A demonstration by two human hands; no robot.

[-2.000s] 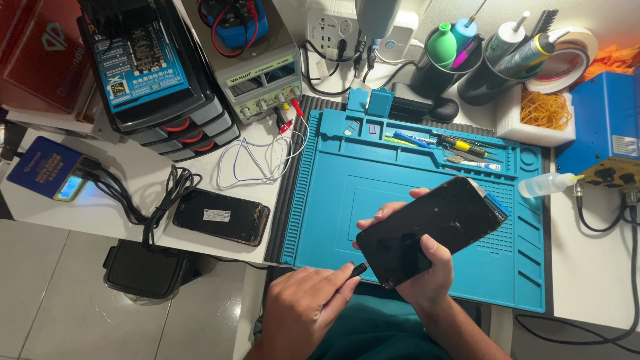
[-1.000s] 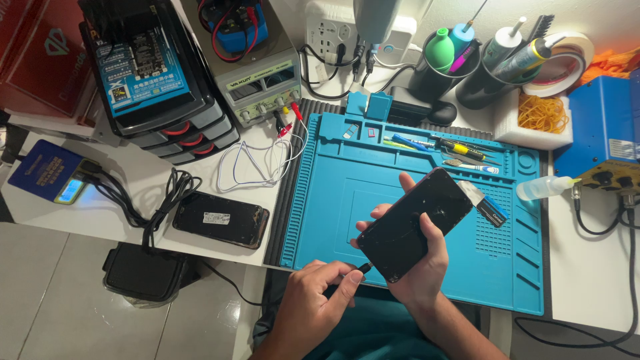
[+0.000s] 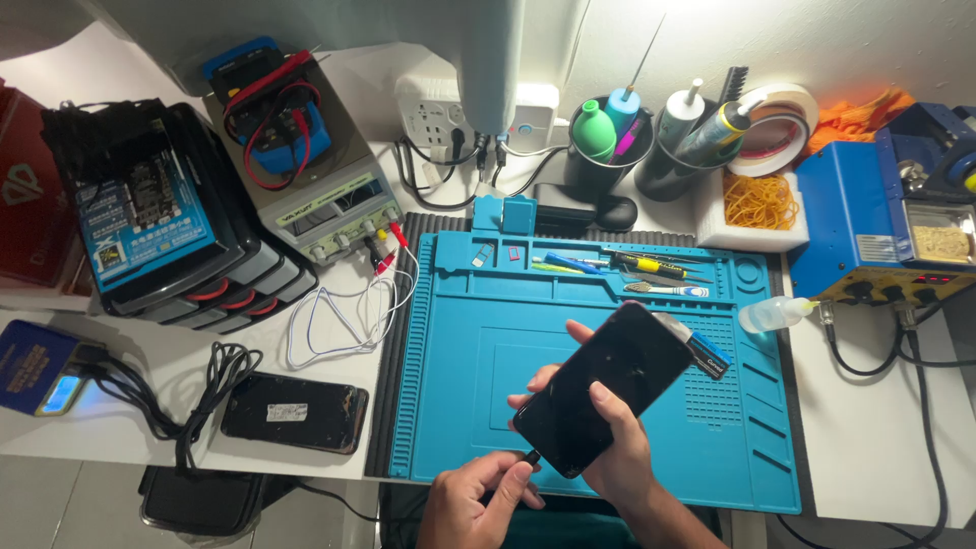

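Note:
A black smartphone [image 3: 606, 389] lies tilted in my right hand [image 3: 625, 442], dark screen up, with my thumb on its lower right edge and my fingers behind it. My left hand [image 3: 488, 492] pinches a black cable plug [image 3: 532, 457] at the phone's lower edge; whether it is fully in the port cannot be told. Both hands are above the front part of a teal silicone repair mat [image 3: 564, 381]. Just beyond the phone's upper right corner, a small blue and black packet [image 3: 709, 358] rests on the mat. A second phone [image 3: 293, 412] with a white label lies left of the mat.
A bench power supply [image 3: 335, 206] and drawer unit [image 3: 252, 282] stand at the left. Coiled black cables [image 3: 206, 389] run from a blue charger [image 3: 38, 366]. Screwdrivers [image 3: 648, 264] and a brush [image 3: 667, 289] lie in the mat's tray. A plastic bottle [image 3: 770, 314] and blue soldering station [image 3: 846, 229] are at right.
The phone in my right hand has shifted and turned slightly, and its screen stays dark. My left hand keeps the plug at its lower edge.

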